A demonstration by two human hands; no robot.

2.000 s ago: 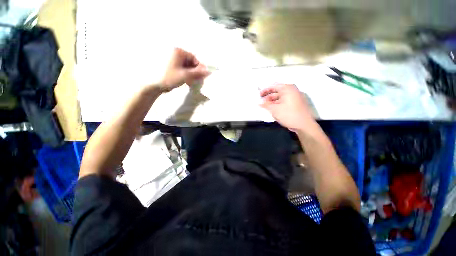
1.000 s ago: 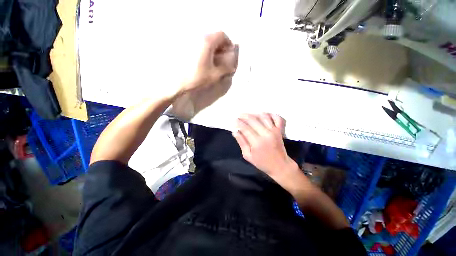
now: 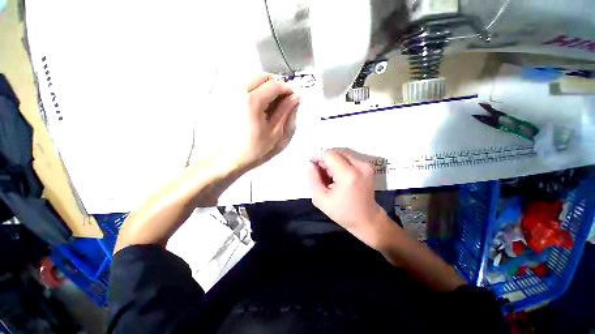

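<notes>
My left hand (image 3: pixel 271 121) is raised over the white tabletop (image 3: pixel 143 130), its fingertips pinched together close to the needle area (image 3: pixel 301 79) of the sewing machine (image 3: pixel 342 45). Whether a small white piece or thread is between the fingertips cannot be told against the white. My right hand (image 3: pixel 344 182) rests near the front edge of the table with its fingers curled; whether it holds anything cannot be told. A thin dark thread (image 3: pixel 194 134) lies on the tabletop left of my left hand.
Green snips (image 3: pixel 505 121) lie at the right, behind the printed ruler (image 3: pixel 450 158). A blue crate (image 3: pixel 483 228) with red scraps stands below right. White cloth (image 3: pixel 205 248) is under the table. Black cloth (image 3: pixel 26 169) lies at the far left.
The view has moved closer to the machine head. My left hand has moved to the needle area. My right hand has gone from lying flat at the table edge to curled fingers.
</notes>
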